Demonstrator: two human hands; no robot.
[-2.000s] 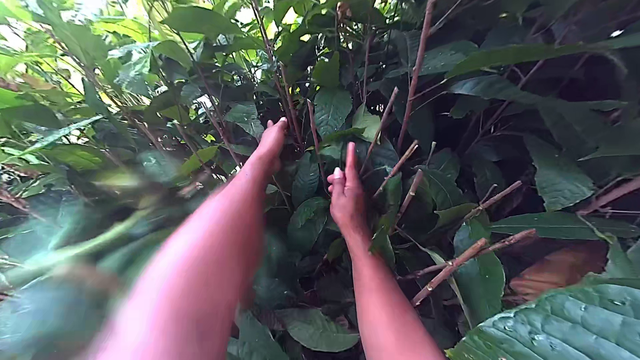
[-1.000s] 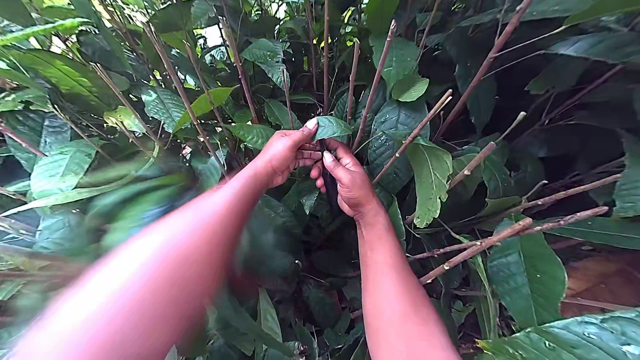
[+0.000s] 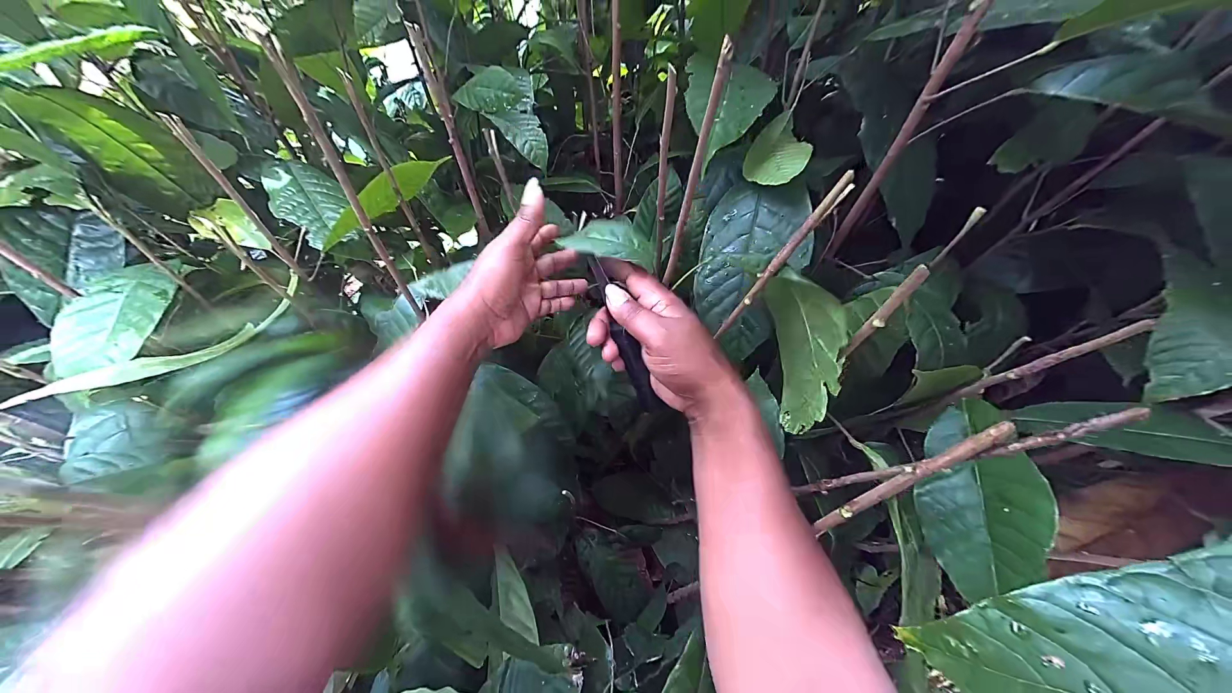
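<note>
Among leafy shrubs, my right hand point(image 3: 664, 342) is closed around the dark handle of a tool point(image 3: 632, 358), perhaps a knife; its blade cannot be made out. A small green leaf point(image 3: 608, 241) lies just above those fingers, near the tool's upper end. To the left, my left hand point(image 3: 522, 274) has its thumb raised and its fingers spread, their tips close to the handle. Upright cut stems point(image 3: 700, 154) rise right behind both hands.
Bare cut stems point(image 3: 914, 476) slant in from the right, below a shorter stub point(image 3: 890, 308). A large wet leaf point(image 3: 1088, 635) fills the lower right corner. More stems point(image 3: 327, 159) stand at the left, and blurred foliage point(image 3: 279, 385) lies beside my left forearm.
Two seconds ago my hands were apart; one second ago they were together at the small leaf. Now my left hand has let go of it and opened, slightly left of my right hand.
</note>
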